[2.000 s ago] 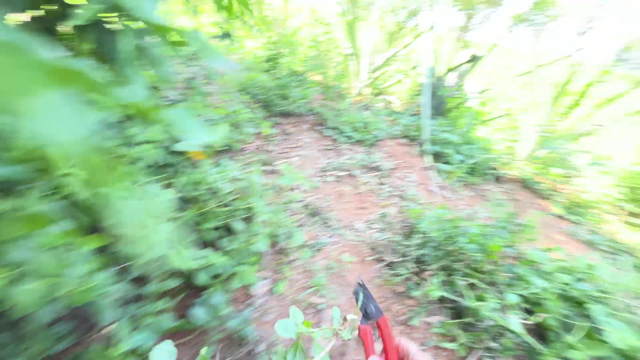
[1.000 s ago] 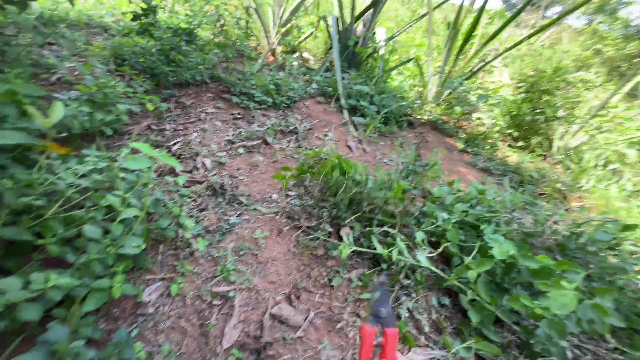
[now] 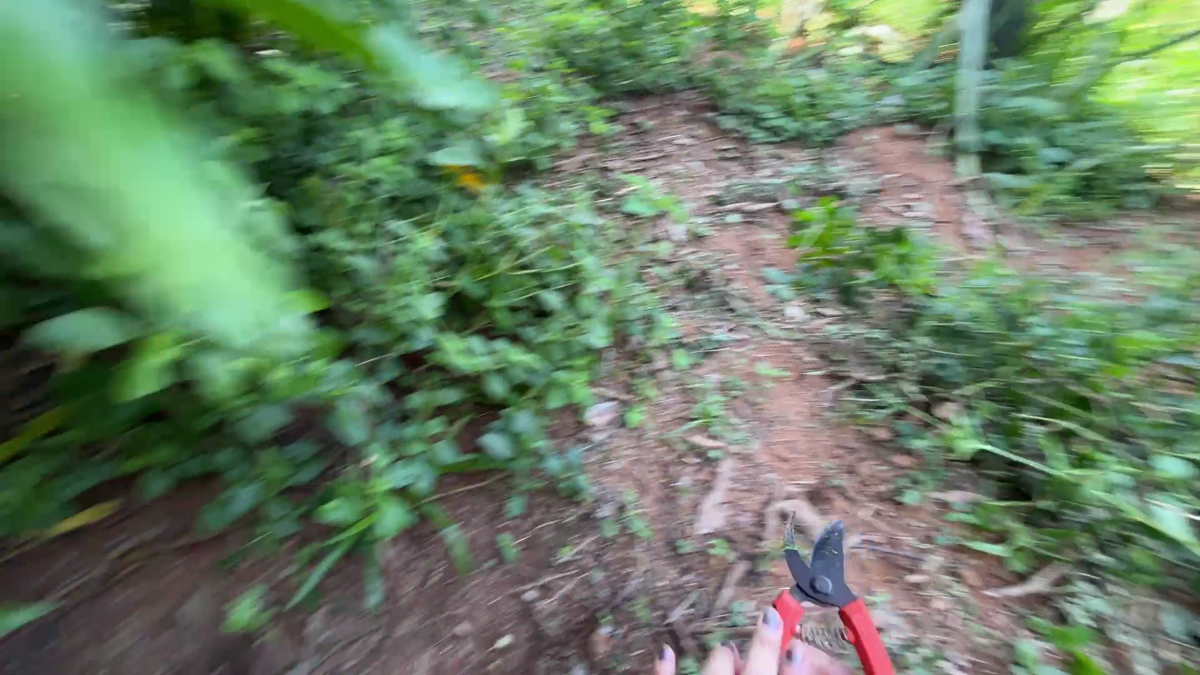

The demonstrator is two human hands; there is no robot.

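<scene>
At the bottom edge, right of centre, the fingers of my right hand (image 3: 761,649) are at the red handles of a pair of pruning shears (image 3: 821,583). Only the fingers show, some with dark nail polish; the palm is cut off by the frame. The shears point up and away, with their dark blades apart and the coil spring visible between the handles. Behind the blades lies reddish soil with dry leaves. My left hand is out of view.
A reddish dirt path (image 3: 787,403) runs uphill between low leafy plants (image 3: 487,309) and more greenery (image 3: 1059,394) on the right. A large blurred leaf (image 3: 159,187) hangs close at upper left. A pale upright stalk (image 3: 970,89) stands at upper right.
The shears' blades, together a second ago, are now spread apart. More fingers show beside the handles. The view has swung left, bringing a near leaf into the upper left.
</scene>
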